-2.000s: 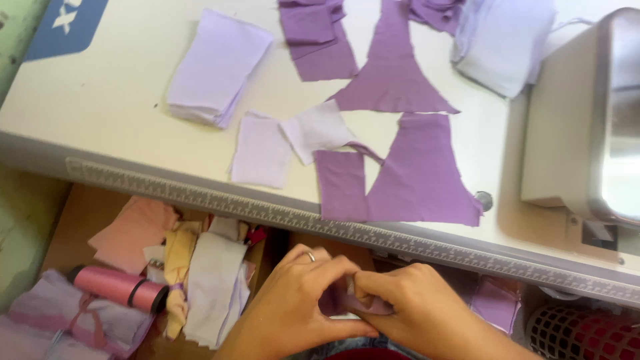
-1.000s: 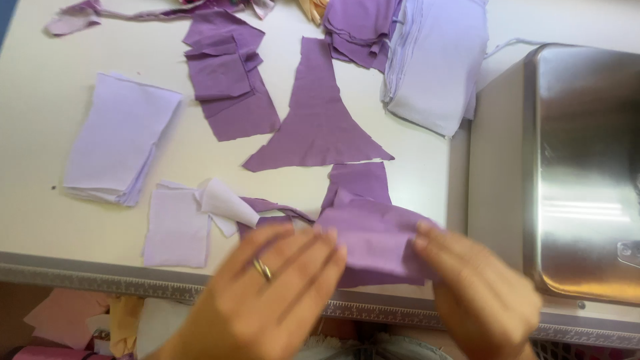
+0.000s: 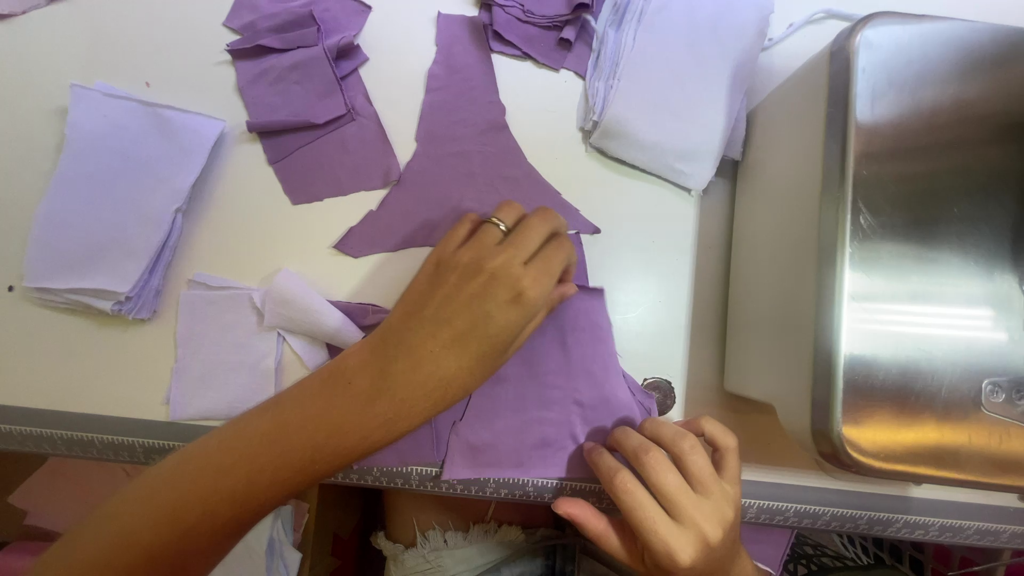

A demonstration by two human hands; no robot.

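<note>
My left hand (image 3: 504, 280), with a ring on one finger, pinches the upper edge of a purple fabric piece (image 3: 544, 384) that lies at the table's front edge. My right hand (image 3: 672, 480) rests its fingertips on that piece's lower right corner, fingers apart. More purple fabric shows beneath it at the left and right. Just above lies a flared purple fabric panel (image 3: 472, 152), its lower edge partly behind my left hand. A small pale lilac fabric piece (image 3: 224, 352) with a curled scrap (image 3: 308, 312) lies left of my left forearm.
A pale lilac fabric stack (image 3: 120, 200) lies at left, another (image 3: 680, 80) at upper right. Folded purple pieces (image 3: 296, 96) and a purple pile (image 3: 544, 32) lie at the back. A metal-covered sewing machine (image 3: 928, 240) stands at right. A ruler strip (image 3: 840, 512) edges the table.
Both hands were together below the table edge, then held a purple piece over the table. Now that piece lies flat, my left hand at its top and my right at its lower corner.
</note>
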